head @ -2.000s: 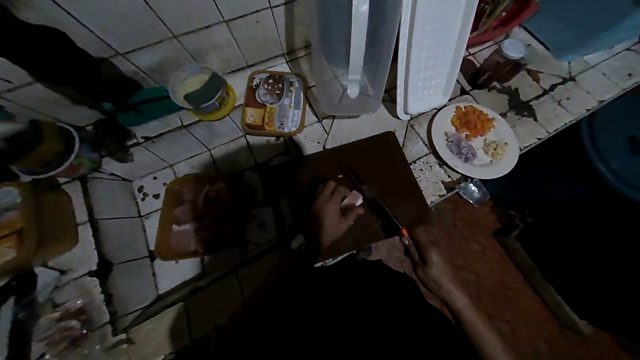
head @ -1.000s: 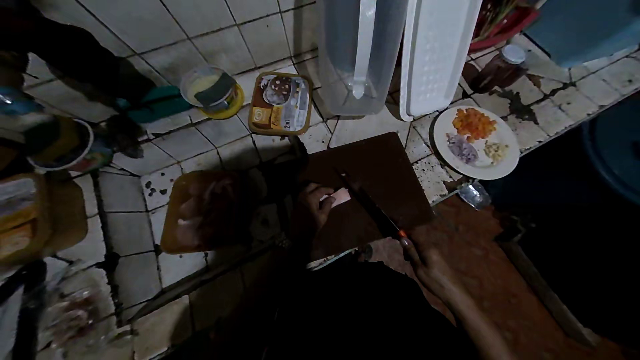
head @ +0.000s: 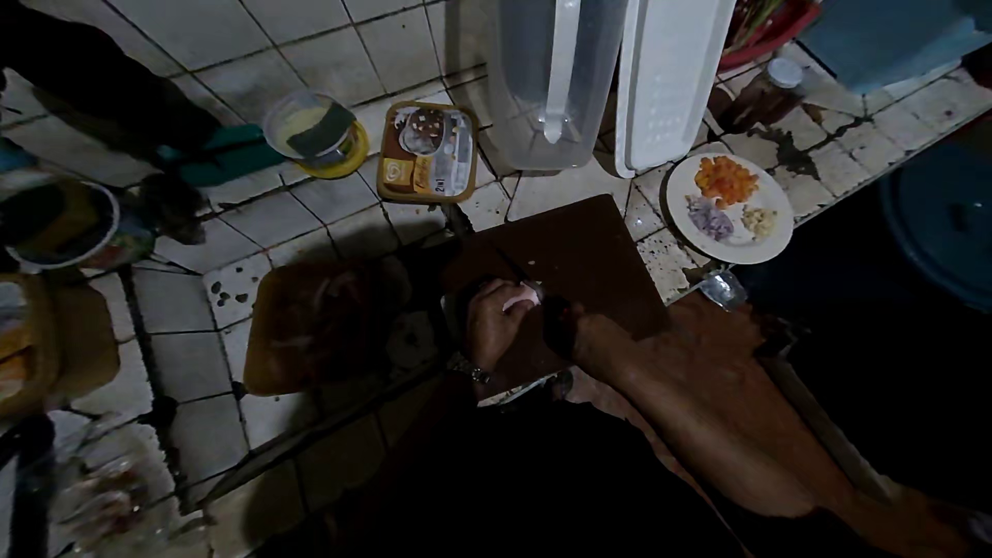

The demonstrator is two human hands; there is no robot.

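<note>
My left hand, with a wristwatch, presses a pale piece of raw meat on the dark brown cutting board. In my right hand is the handle of a kitchen knife; its dark blade points up and left across the board, close to the meat, and is hard to make out. Left of the board, in deep shadow, an amber plastic tub holds what look like pieces of raw meat. A white plate to the upper right carries diced orange vegetable, chopped purple onion and minced pale bits.
Behind the board are a printed plastic tub lid, a clear plastic pitcher, and a white ribbed lid. A jar and red basin stand at the upper right. More tubs line the left side. The tiled counter's edge runs below the plate.
My right hand has moved up and left with the knife, onto the board and closer to my left hand. My left hand remains at the piece of meat.
</note>
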